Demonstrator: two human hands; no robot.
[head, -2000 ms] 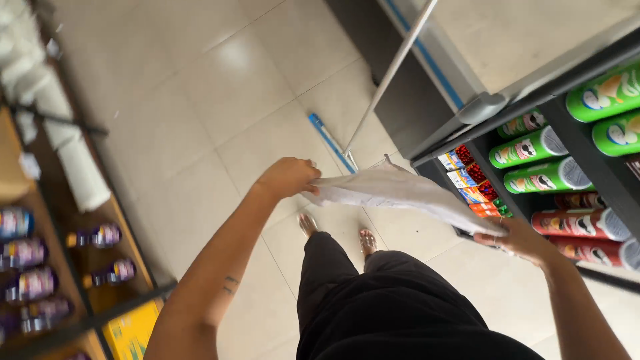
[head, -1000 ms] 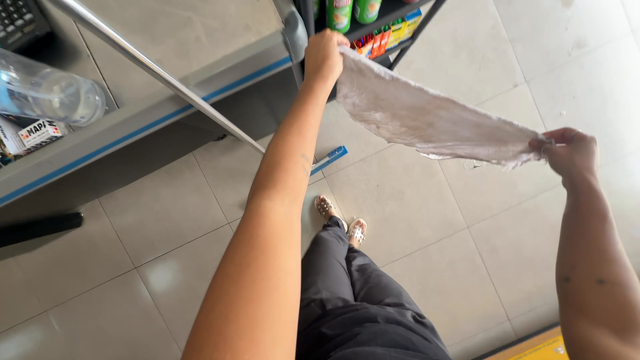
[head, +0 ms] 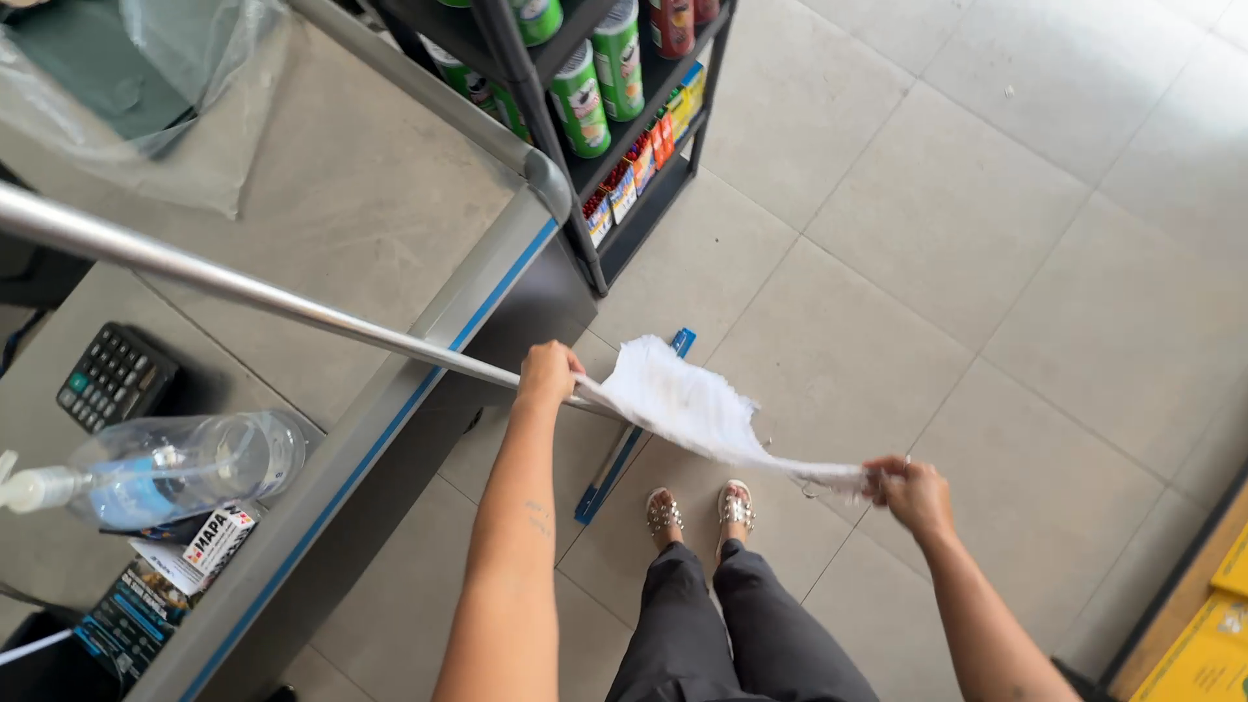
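A worn white cloth is stretched between my two hands, above the floor and in front of my feet. My left hand grips one end of it, right beside the metal pole; whether it also touches the pole I cannot tell. My right hand pinches the other end, which is twisted thin. The metal pole slants across the counter down to a blue-edged floor squeegee or mop head on the tiles, partly hidden by the cloth.
On the left a counter with a blue stripe holds a calculator, a clear pump bottle and a plastic sheet. Behind its corner stands a black shelf rack with snack cans. A wooden edge with yellow packs borders the lower right.
The view has swung strongly. Both hands keep hold of the cloth, which has dropped lower, from up by the shelf rack a second ago to over the mop head.
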